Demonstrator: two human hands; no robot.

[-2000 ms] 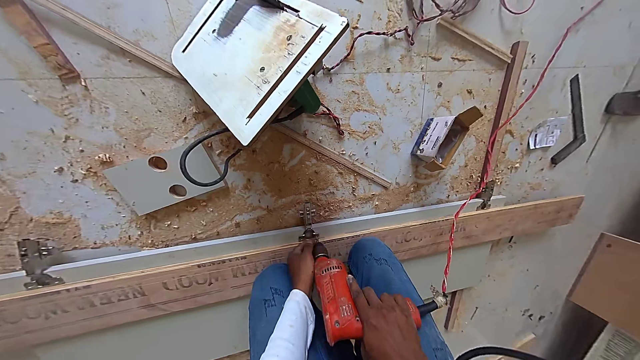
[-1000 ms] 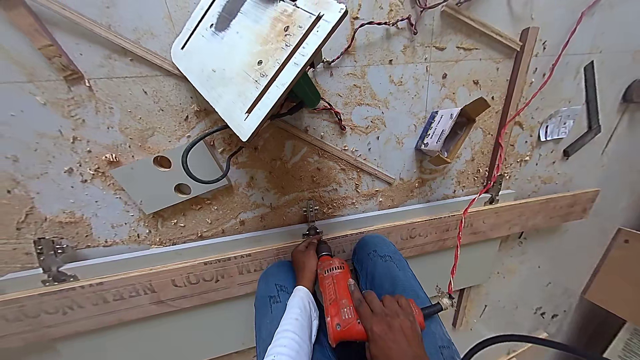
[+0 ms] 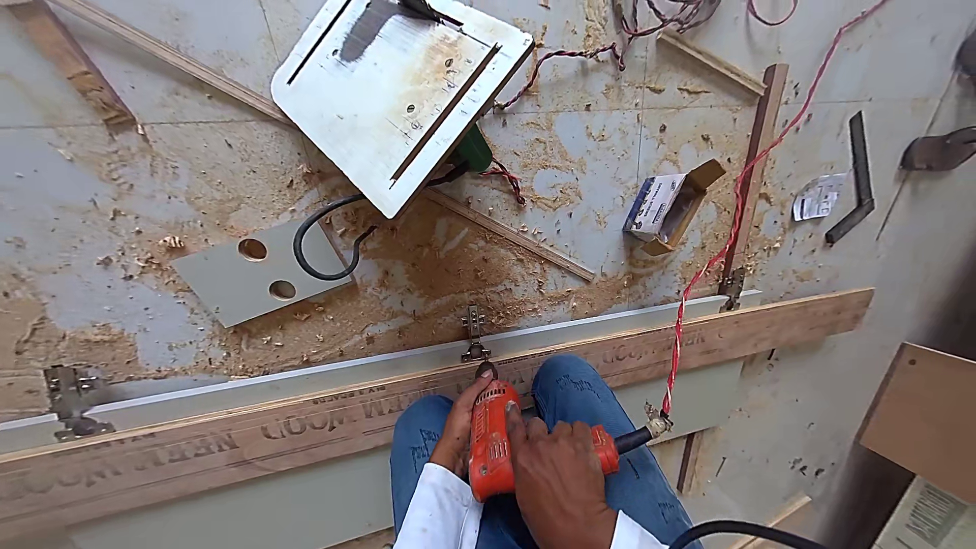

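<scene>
My right hand (image 3: 560, 476) grips the handle of a red corded power drill (image 3: 492, 442). Against the drill's front end, by the chuck, is my left hand (image 3: 460, 423); its fingers are partly hidden. The chuck points at a metal cabinet hinge (image 3: 474, 335) on the pale edge of a panel (image 3: 305, 377). A printed plywood strip (image 3: 290, 427) lies along this panel, before my knees. More hinges sit at the left (image 3: 72, 400) and right (image 3: 732, 290) of the panel. The bit is not visible.
An upturned saw with a metal base plate (image 3: 404, 99) lies ahead, its black cable curling over a board with two round holes (image 3: 221, 278). An opened small carton (image 3: 656, 206), wooden strips, a black angled metal piece (image 3: 862, 175) and sawdust are on the floor. Red twisted wire (image 3: 679, 328) crosses the strip.
Both hands stay on the drill, which remains at the middle hinge. Nothing has plainly been picked up or let go.
</scene>
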